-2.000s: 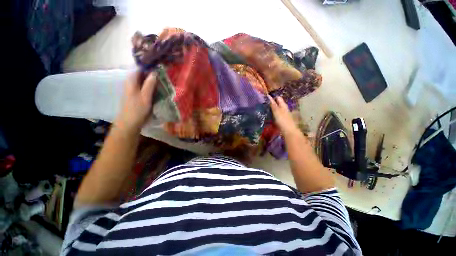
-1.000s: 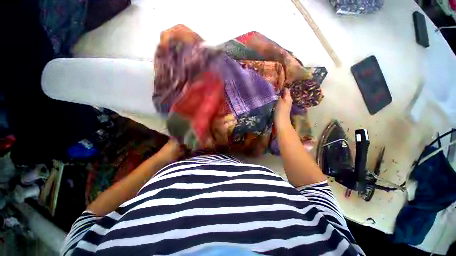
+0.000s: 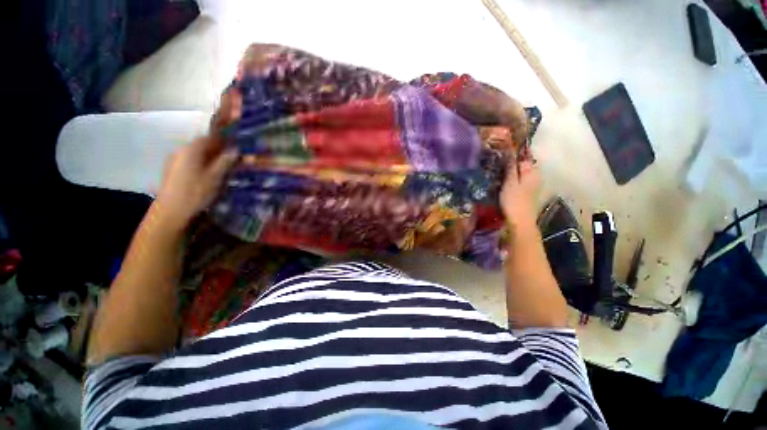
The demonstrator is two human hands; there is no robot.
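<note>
A patchwork-print garment [image 3: 353, 143] in red, purple, orange and navy is stretched out sideways over the pale sleeve board [image 3: 126, 153], whose rounded end sticks out at the left. My left hand [image 3: 198, 175] holds the garment's left edge and is slightly blurred. My right hand [image 3: 520, 191] grips its right part, where the cloth is bunched. The garment's left part is blurred. The iron [image 3: 565, 248] with its black handle [image 3: 603, 256] stands on the table just right of my right forearm, touched by neither hand.
A smartphone [image 3: 619, 133] and a wooden ruler [image 3: 528, 55] lie on the white table. A small black case [image 3: 700, 34] is at the upper right. A slim pointed tool [image 3: 636, 262] lies beside the iron. Dark blue cloth [image 3: 706, 315] is at the right edge, a dark garment [image 3: 84, 50] at the upper left.
My left hand has moved up and left from near my body, and the crumpled garment is now spread wider. My right hand has shifted a little right, still on the cloth.
</note>
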